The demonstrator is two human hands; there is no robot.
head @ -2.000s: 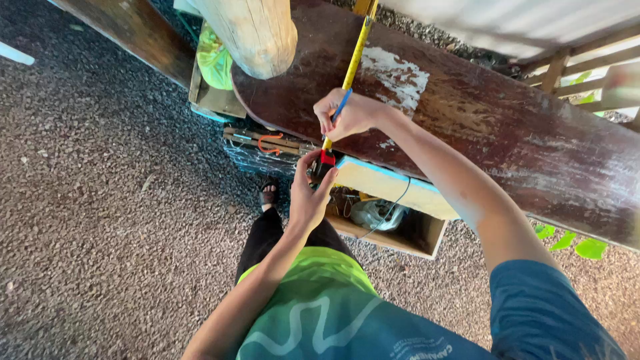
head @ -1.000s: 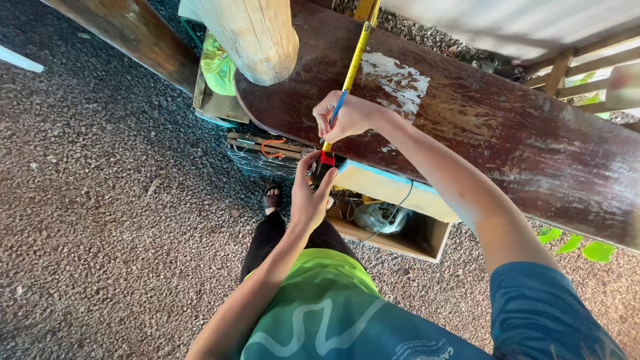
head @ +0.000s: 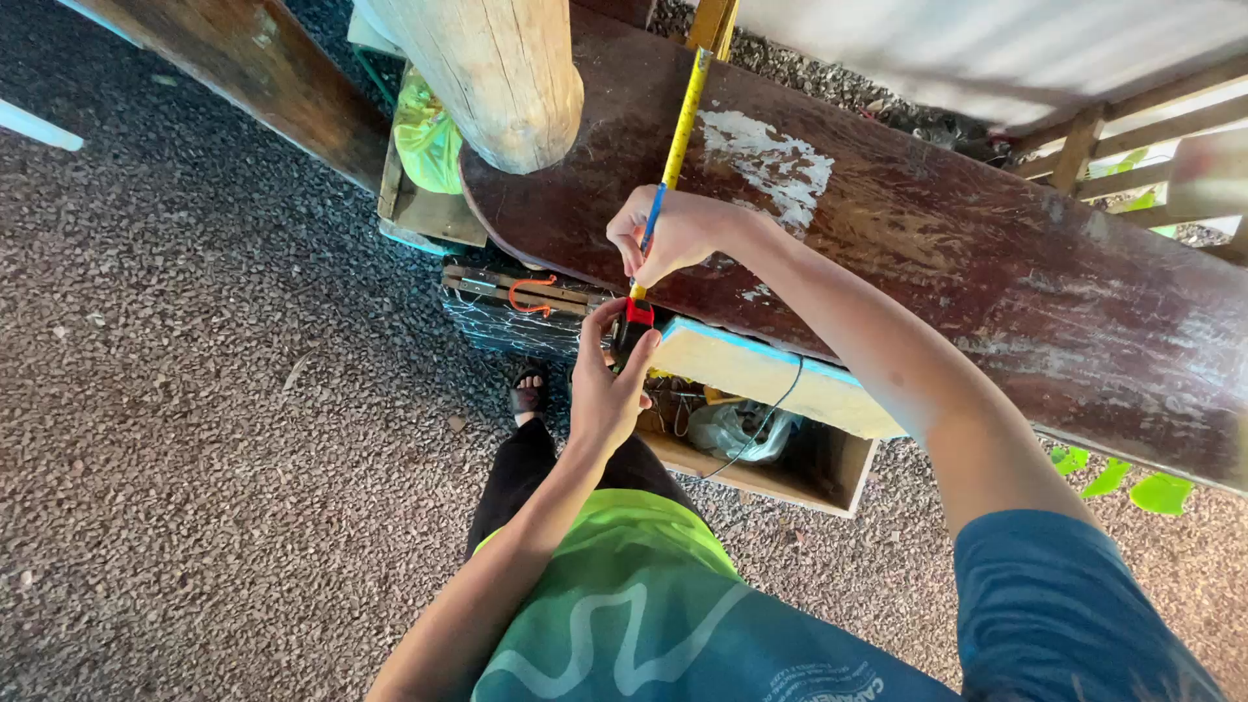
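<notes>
My left hand (head: 606, 395) grips the red and black case of a tape measure (head: 636, 320) at the near edge of a dark wooden tabletop (head: 926, 283). From the case the yellow blade (head: 686, 122) runs out across the tabletop to its far edge. My right hand (head: 673, 232) holds a blue pen or pencil (head: 652, 219), its lower end close to the blade just above the case. The fingers partly hide the blade there.
A thick wooden post (head: 507, 88) rises at the tabletop's rounded left end. Below the near edge are an open wooden drawer (head: 760, 483) with a plastic bag (head: 743, 429), a pale board (head: 770, 375) and an orange hook (head: 531, 295). A green bag (head: 426, 136) lies at left.
</notes>
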